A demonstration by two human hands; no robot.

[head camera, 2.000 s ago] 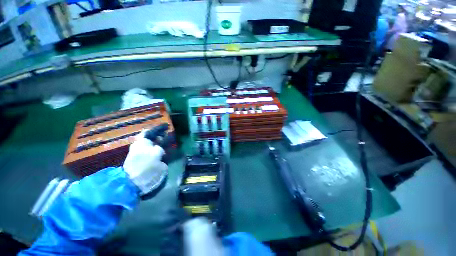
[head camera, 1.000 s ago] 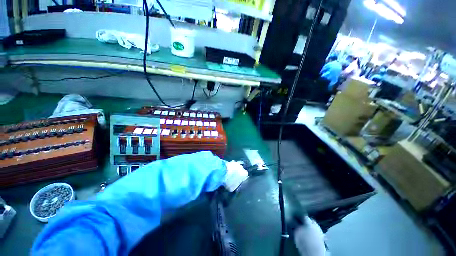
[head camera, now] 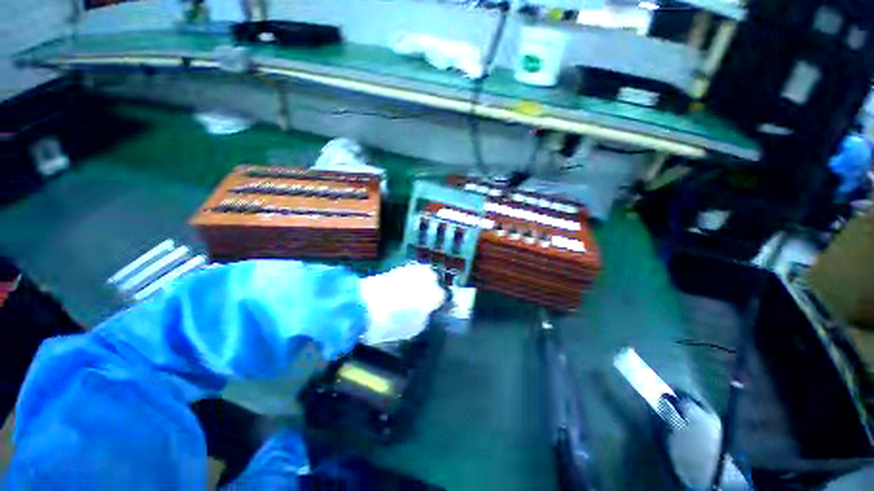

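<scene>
My left hand point(head camera: 404, 303), in a white glove with dark fingertips, is above the far end of the dark fixture point(head camera: 369, 384). A small silver piece, apparently a heat sink point(head camera: 462, 303), is at its fingertips. My right hand point(head camera: 698, 443), blurred at the lower right, grips one end of a long silver heat sink point(head camera: 642, 376). A yellowish strip shows inside the fixture. The grey-green locating plate point(head camera: 414, 219) leans on the right stack of orange-brown trays point(head camera: 537, 273), which carries white squares. The left tray stack point(head camera: 287, 235) holds rows of dark parts.
The long black screwdriver point(head camera: 565, 403) lies between the fixture and my right hand. Several silver bars point(head camera: 158, 268) lie at the left. A large black crate point(head camera: 776, 374) is beside the bench at right. A green-topped shelf point(head camera: 383, 75) runs behind, holding a white tub point(head camera: 540, 56).
My left hand has come back from the right side of the bench to the fixture. My right hand now shows with a heat sink. The view has swung right, then back left.
</scene>
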